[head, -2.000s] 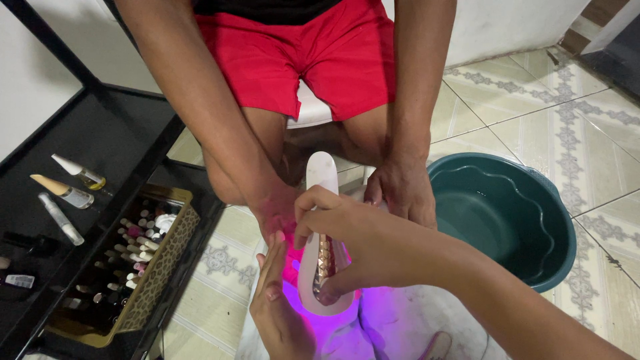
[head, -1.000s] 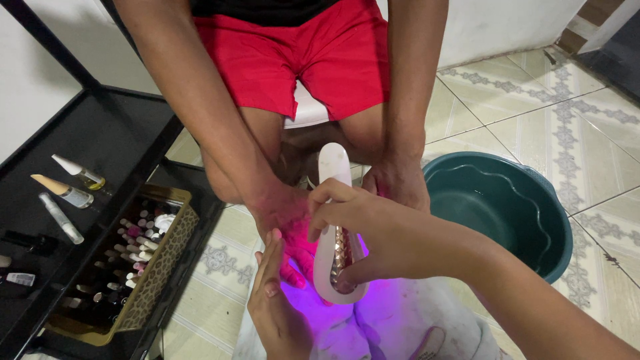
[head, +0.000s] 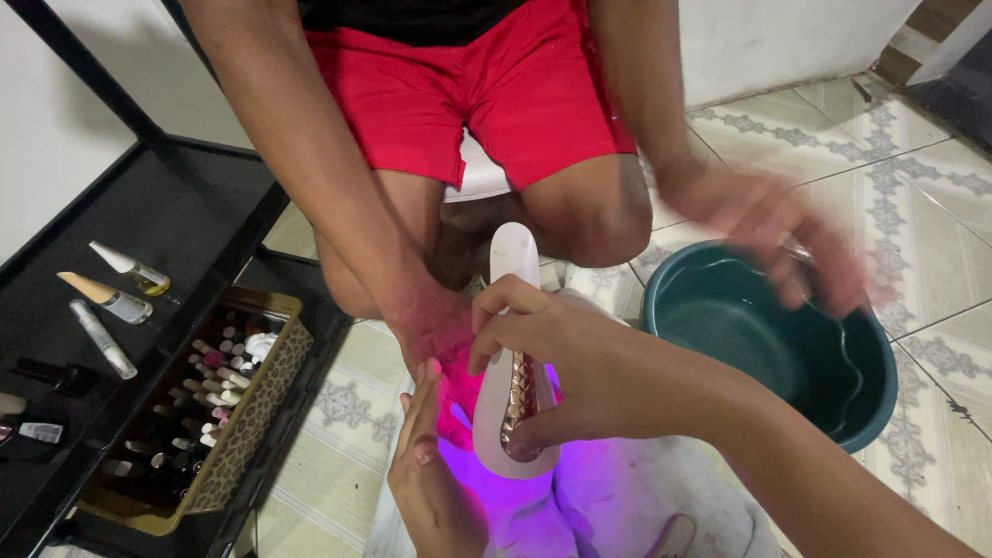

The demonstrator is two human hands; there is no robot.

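My right hand [head: 573, 356] grips a white handheld UV nail lamp [head: 496, 418] with a gold patterned strip. The lamp shines purple light down onto a pale towel [head: 635, 480]. Under and beside it lies the other person's hand [head: 442, 341], tinted pink by the glow. My left hand [head: 434, 465] is upright with its fingers extended, at the left of that hand; whether it touches it cannot be told. The person's other hand [head: 775, 225], blurred, is over the rim of a green plastic basin [head: 655, 302].
On the black shelf [head: 178, 186] at the left lie several nail polish bottles [head: 116, 298] and a slim tube [head: 102, 339]. Below, a leopard-print basket [head: 248, 403] holds many more bottles. A nail file [head: 673, 536] lies on the towel. The basin, with water in it, stands on the tiled floor.
The other person's hand at the right has lifted from near the knee and moved right, over the basin. My right hand still holds the lit lamp, and my left hand stays beside the lit hand.
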